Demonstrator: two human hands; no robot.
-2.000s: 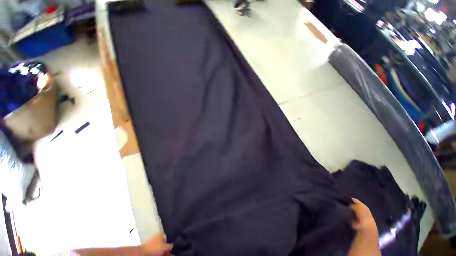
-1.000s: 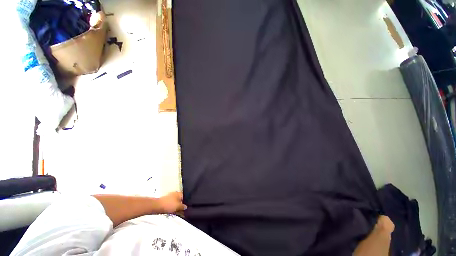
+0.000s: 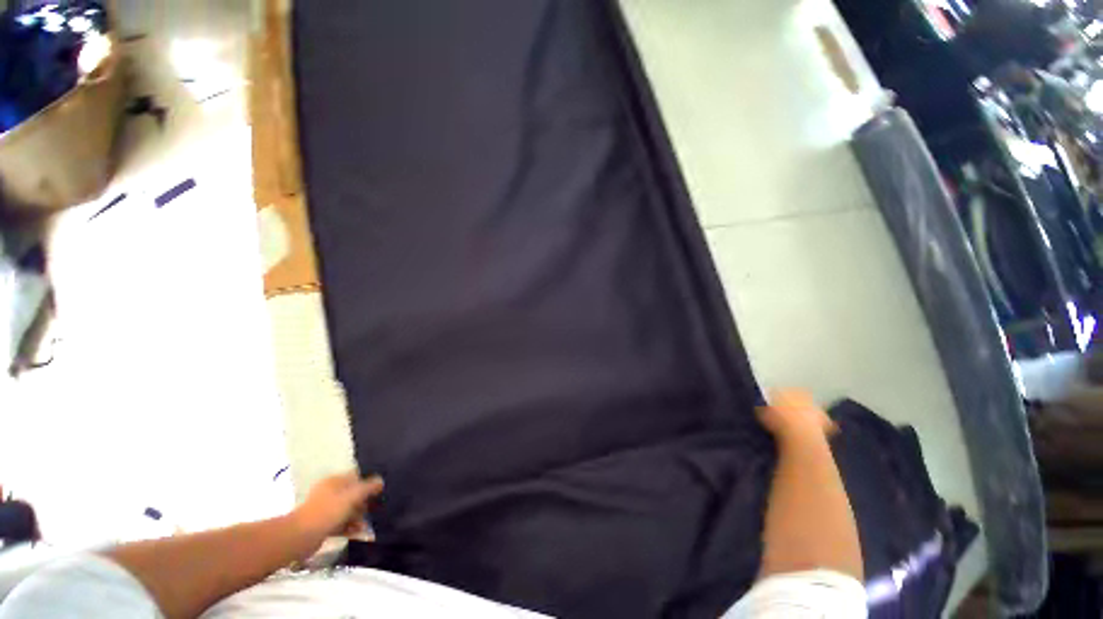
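The black fabric [image 3: 484, 266] lies along the pale table, fairly flat at the far part, with soft folds near me. My left hand [image 3: 339, 505] grips its left edge at the near side. My right hand [image 3: 796, 417] grips its right edge, a little farther from me. The fabric between the hands is rumpled and runs out at the bottom of the view. The loose fabric supply [image 3: 901, 502] lies in shiny folds to the right of my right forearm.
A plastic-wrapped roll [image 3: 943, 327] lies along the table's far right side. A brown cardboard strip [image 3: 276, 121] runs along the left table edge. A cardboard box [image 3: 61, 151] with dark contents stands on the floor at left, near small dark scraps.
My right hand has moved up and left along with the fabric's right edge, and that edge looks straighter. My left hand stays at the left edge. The view has shifted.
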